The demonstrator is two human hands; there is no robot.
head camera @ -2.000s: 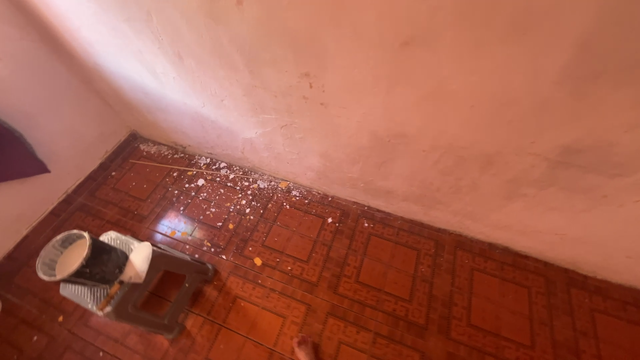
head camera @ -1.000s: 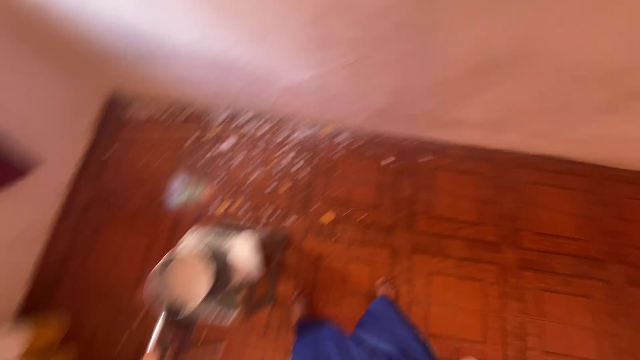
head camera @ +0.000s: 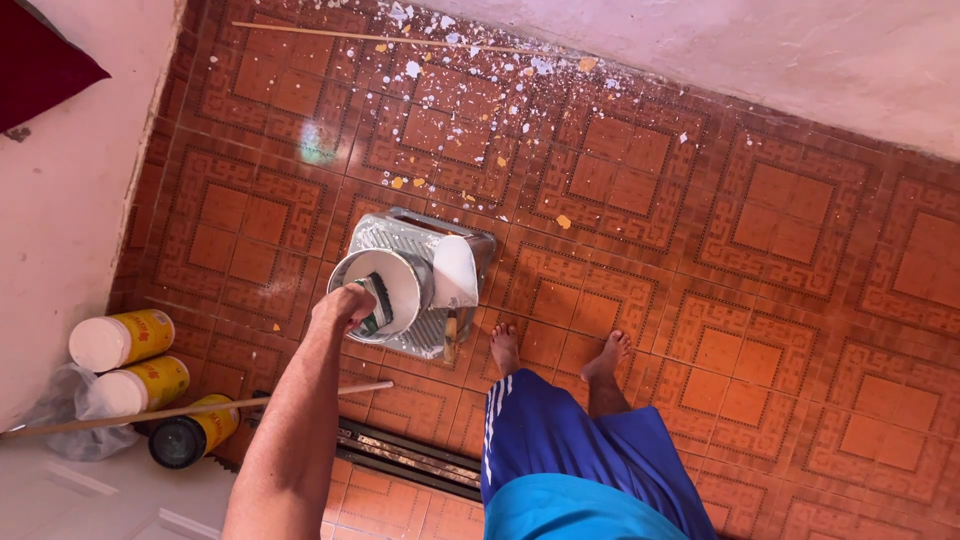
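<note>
My left hand (head camera: 345,306) is closed around a wide paintbrush (head camera: 378,301) with dark bristles and a green part, held over or inside the mouth of a round bucket (head camera: 417,277). Whitish material coats the inside of the bucket; how deep the bristles sit cannot be told. The bucket rests on a grey paint tray (head camera: 390,229) with ribbed surfaces, which lies on a small stool (head camera: 484,244). Beside the bucket are a white rounded piece (head camera: 455,268) and a wooden handle (head camera: 450,336). My right hand is out of view.
Paint flakes (head camera: 480,97) and a thin wooden stick (head camera: 360,35) lie along the wall (head camera: 787,52). Yellow-labelled tubs (head camera: 146,335), a plastic bag (head camera: 86,442), a long pole (head camera: 187,410) and a dark metal rail (head camera: 409,454) are at lower left. My bare feet (head camera: 505,349) stand right of the stool.
My left forearm now reaches to the bucket with the brush in hand; two seconds ago no hand was in view. The view has turned downward, showing my legs and the tubs.
</note>
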